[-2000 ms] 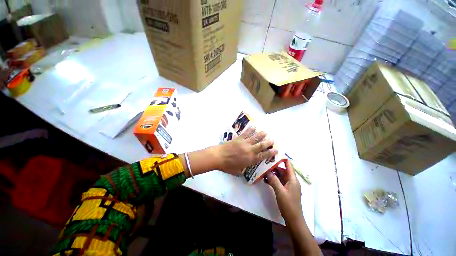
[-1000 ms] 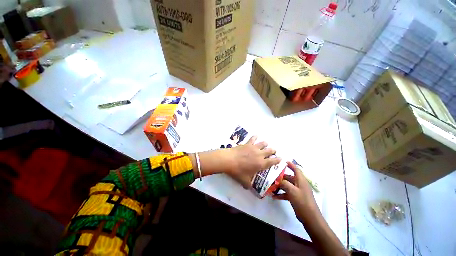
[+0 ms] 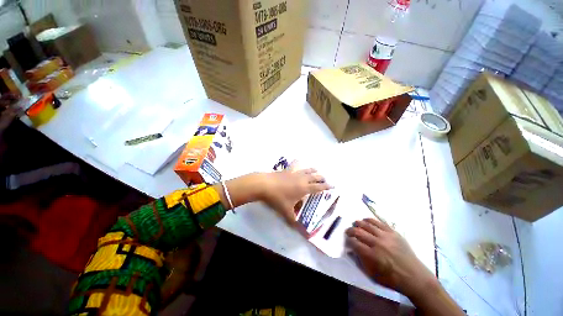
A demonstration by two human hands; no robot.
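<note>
My left hand (image 3: 291, 191) lies over a printed retail box (image 3: 312, 213) and holds it on the white table. The box is white on its visible face, and my fingers hide much of it. A short black strip (image 3: 333, 227) shows at the box's near right end; I cannot tell what it is. My right hand (image 3: 381, 250) rests low on the table, right of the box, fingers bent and apart from it. A slim yellow-green tool (image 3: 374, 208) lies just beyond my right fingers. A second orange retail box (image 3: 202, 148) stands left of my left hand.
A tall carton (image 3: 244, 55) and an inner carton (image 3: 358, 99) with orange boxes stand behind. A tape roll (image 3: 434, 124), a bottle (image 3: 384, 46) and a large carton (image 3: 509, 145) are right. A tan pile (image 3: 489, 257) lies near right, a cutter (image 3: 143, 139) left.
My right hand has left the box's near end and moved down and right onto the table. My left hand stays on the box. The black strip now shows at its end.
</note>
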